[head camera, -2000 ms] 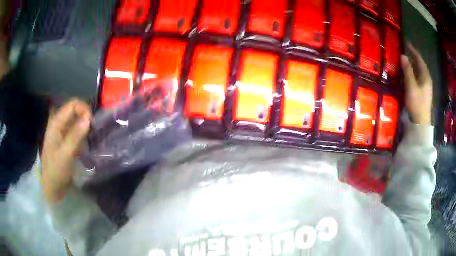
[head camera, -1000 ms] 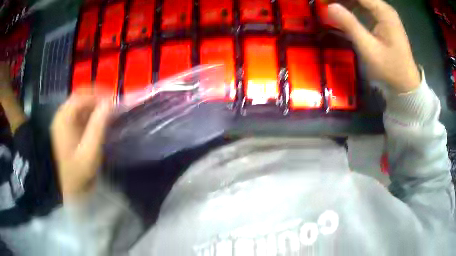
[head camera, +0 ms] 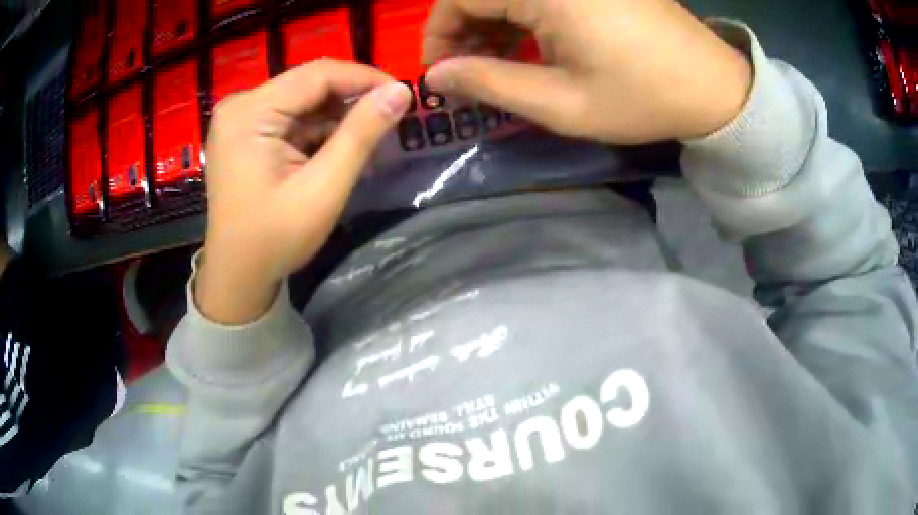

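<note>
A clear sticker sheet [head camera: 443,173] with rows of small black oval stickers [head camera: 440,128] lies in front of me, over the near edge of the tray. My left hand [head camera: 302,171] pinches the sheet's upper left with thumb and forefinger. My right hand [head camera: 594,75] is beside it, with thumb and finger close together at a black oval near the left thumb; whether it grips the sticker cannot be told. Red shells [head camera: 175,119] sit in the pockets of the black tray [head camera: 151,206] behind the hands.
More red shells [head camera: 899,60] are in another tray at the far right edge. A person's dark sleeve with white stripes [head camera: 15,377] is at the left edge. The dark work surface [head camera: 795,126] shows on the right. The wearer's grey sweatshirt [head camera: 564,332] fills the lower view.
My hands have come together at the sheet; my right hand has moved left and down from the tray's right side. The tray now appears further left in the view. The sheet is steadier.
</note>
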